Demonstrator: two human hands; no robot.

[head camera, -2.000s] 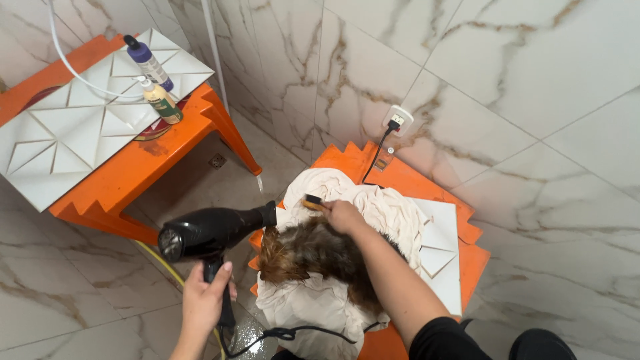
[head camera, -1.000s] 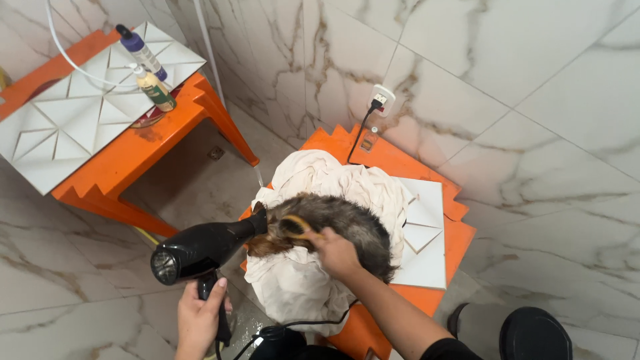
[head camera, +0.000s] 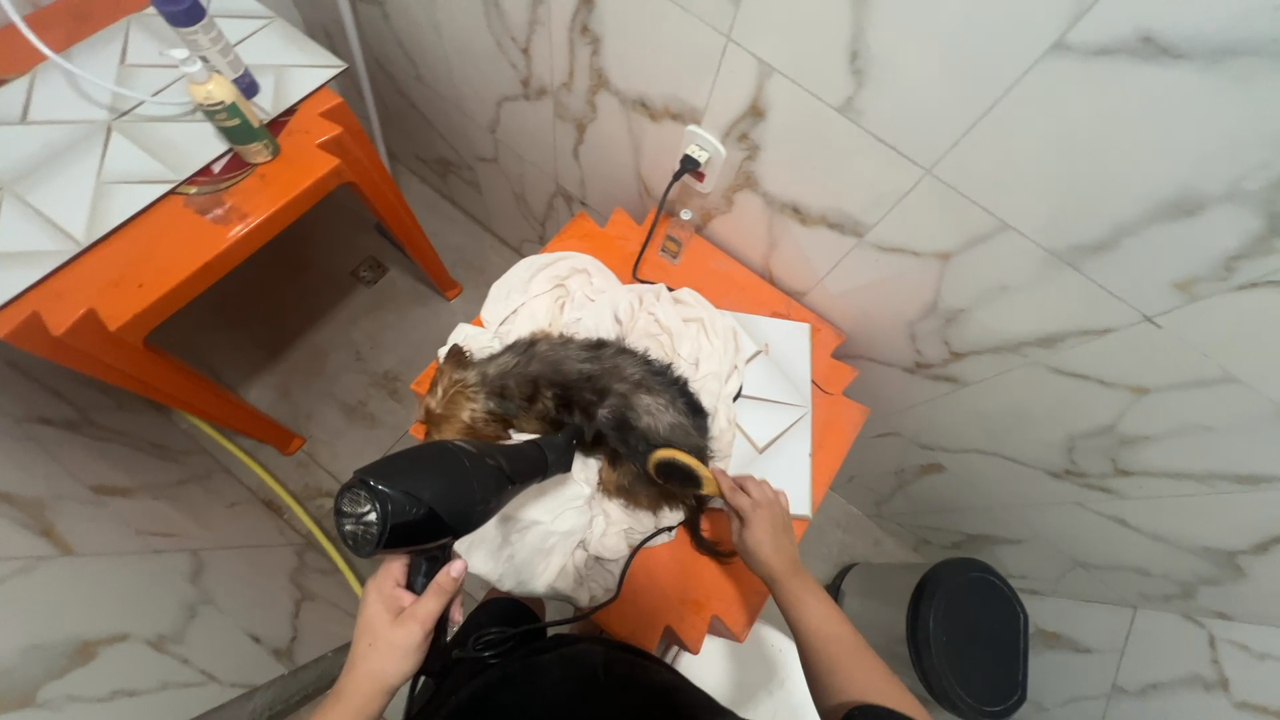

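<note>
A small brown and dark-grey dog [head camera: 600, 390] lies on a crumpled cream towel [head camera: 560, 285] on an orange plastic table [head camera: 780, 280], its head to the left. My left hand [head camera: 400, 620] is closed round the handle of a black hair dryer [head camera: 450, 490], whose nozzle points at the dog's side. My right hand [head camera: 755, 520] holds a wooden-backed brush [head camera: 682, 470] by its handle, the head against the fur of the dog's hindquarters, just above the tail. The dog's face is mostly hidden in its fur and this angle.
A second orange table [head camera: 210, 240] at upper left bears a pump bottle [head camera: 232, 115] and a purple-capped bottle [head camera: 208, 45]. A black plug sits in the wall outlet [head camera: 703, 158]. The dryer's cord [head camera: 625, 570] hangs by my lap. A lidded bin [head camera: 968, 635] stands lower right; a yellow hose [head camera: 290, 500] lies left.
My right hand and the brush have moved from the dog's front part to its hindquarters. The dryer's nozzle has shifted from near the head to the dog's side.
</note>
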